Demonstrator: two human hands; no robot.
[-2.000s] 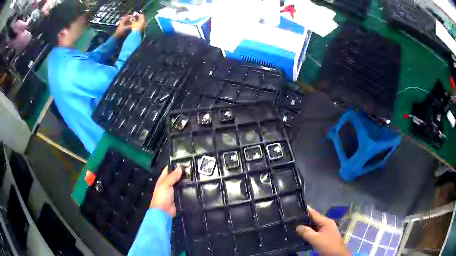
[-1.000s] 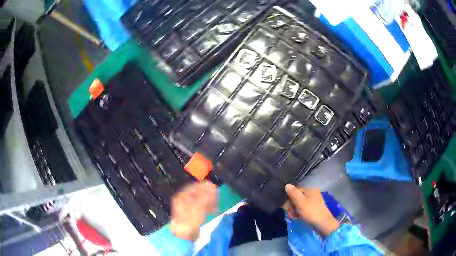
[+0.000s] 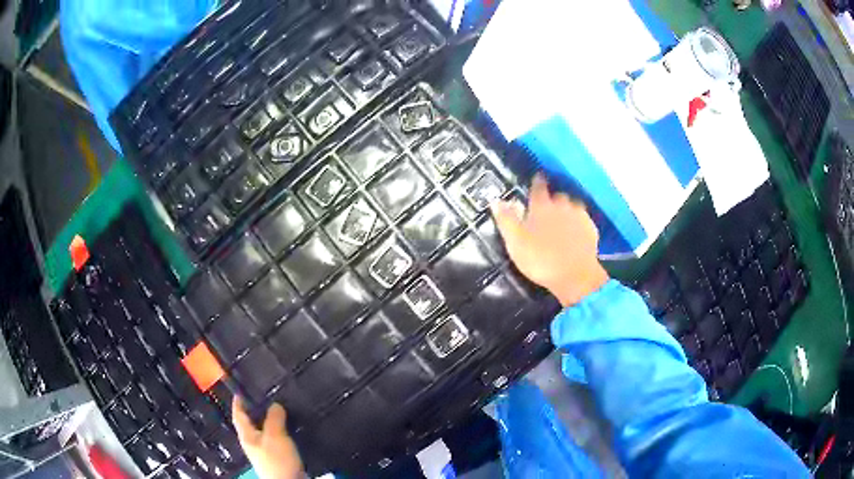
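Note:
A glossy black blister tray [image 3: 309, 309] lies tilted in front of me, with small square parts [image 3: 390, 267] in several pockets, one row running diagonally. An orange-red tag [image 3: 202, 366] is at its left edge. My left hand [image 3: 267, 442], partly cut off by the bottom edge, grips the tray's lower-left edge near the tag. My right hand [image 3: 554, 239] is at the tray's upper-right edge, its thumb over the rim beside a part [image 3: 485, 190]; its other fingertips are partly hidden.
Another black tray [image 3: 220, 161] with parts adjoins at upper left. A darker tray [image 3: 122, 327] with an orange-red tag [image 3: 80, 253] lies left. A blue and white box [image 3: 585, 182] with papers and a clear jar [image 3: 709, 58] stands right. A blue-clothed person [image 3: 131, 37] is at upper left.
My right hand has moved from the tray's lower edge up to its upper-right edge. My left hand has moved down-left to the tray edge. The tray has shifted left and down in view.

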